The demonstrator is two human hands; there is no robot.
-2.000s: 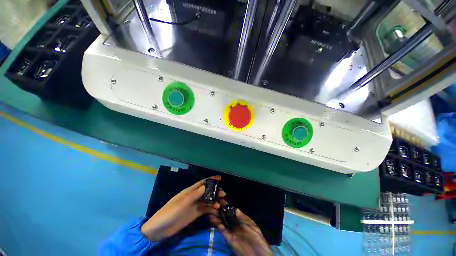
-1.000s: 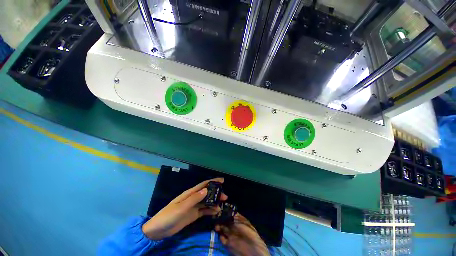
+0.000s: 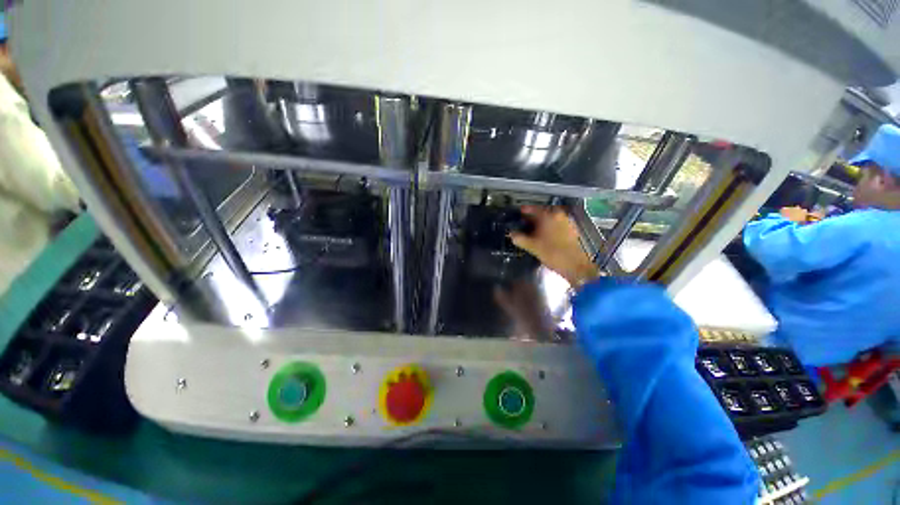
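My right hand (image 3: pixel 553 240), in a blue sleeve, reaches through the open front of the press. Its fingertips are at the top of the right black press fixture (image 3: pixel 493 252). Something small and dark is at the fingertips, but I cannot tell a held module from the fixture. The left black fixture (image 3: pixel 331 232) stands behind the guide rods, with no hand at it. My left hand is not in view.
The white panel bears green buttons (image 3: pixel 296 392) and a red emergency stop (image 3: pixel 406 396). A metal crossbar (image 3: pixel 493 183) spans the opening above my hand. Black parts trays stand left (image 3: pixel 59 325) and right (image 3: pixel 760 380). A person in blue (image 3: pixel 829 256) is at the far right.
The view has risen from the lap to the press. My right hand has gone from the lap tray into the press at the right fixture. My left hand has left the view.
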